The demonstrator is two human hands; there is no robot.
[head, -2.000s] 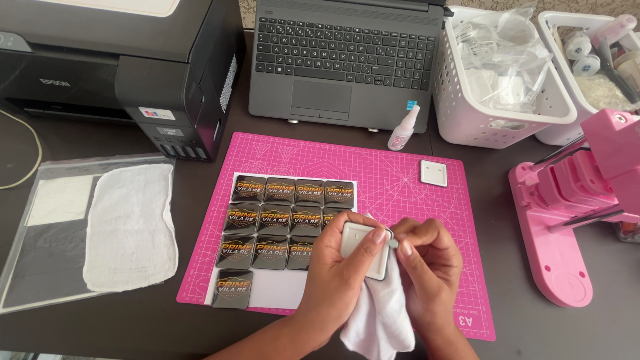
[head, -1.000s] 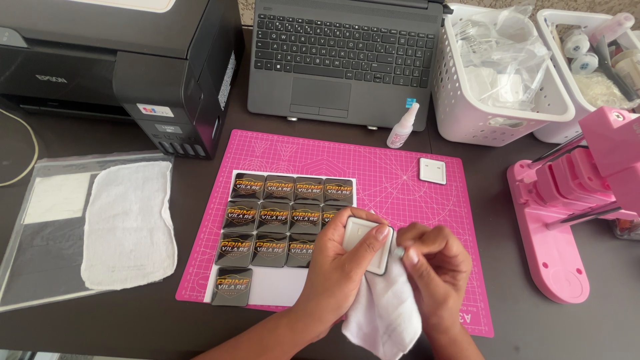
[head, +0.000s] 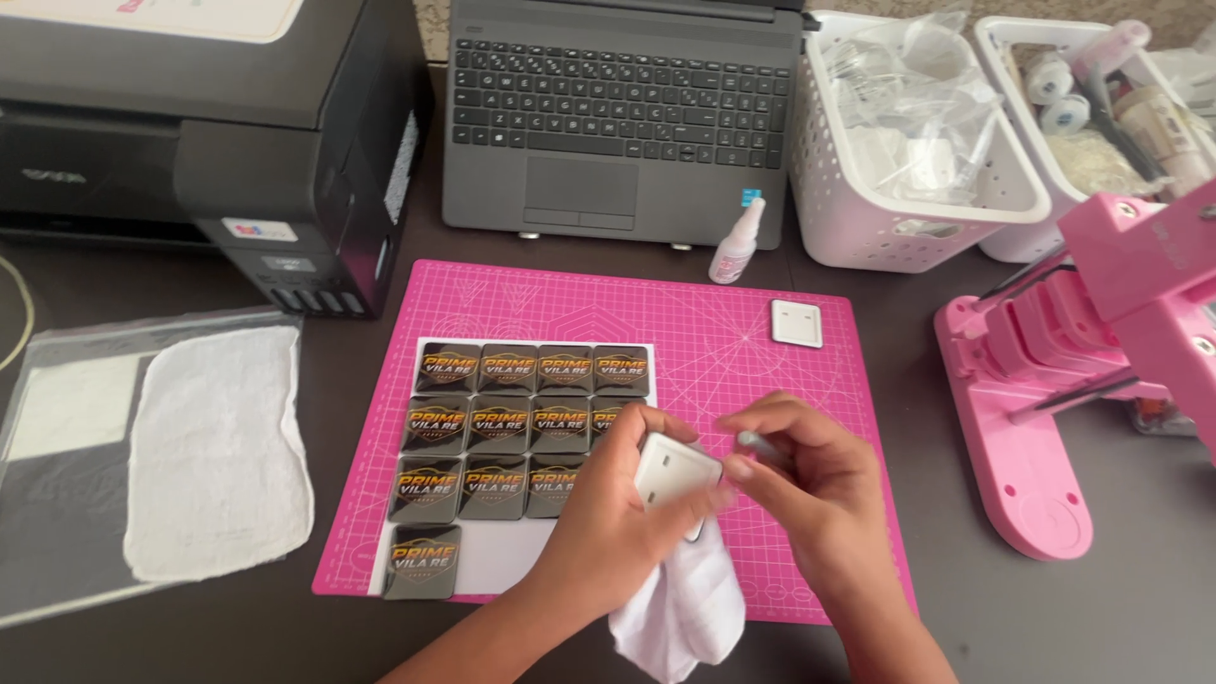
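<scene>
My left hand (head: 627, 513) grips a square white button badge back (head: 670, 475) with two small slots, its back face up, along with a white cloth (head: 684, 608) that hangs below it. Close on the right, my right hand (head: 807, 484) pinches a small greyish piece (head: 760, 446) between thumb and fingers; blur hides what it is. Under both hands lies a pink cutting mat (head: 722, 380). Rows of square dark printed badges (head: 499, 425) rest on a white sheet (head: 494, 551) at the mat's left. Another square white badge back (head: 796, 324) lies near the mat's upper right corner.
A small dropper bottle (head: 737, 249) stands between the mat and a laptop (head: 617, 123). Left are a black printer (head: 275, 171), a folded white cloth (head: 223, 456) and a clear plastic sleeve (head: 57, 532). Right are white baskets (head: 912, 228) and a pink press (head: 1026, 456).
My right hand has shifted slightly around the badge back, still pinching the small piece. My left hand has kept its hold on the badge back and cloth.
</scene>
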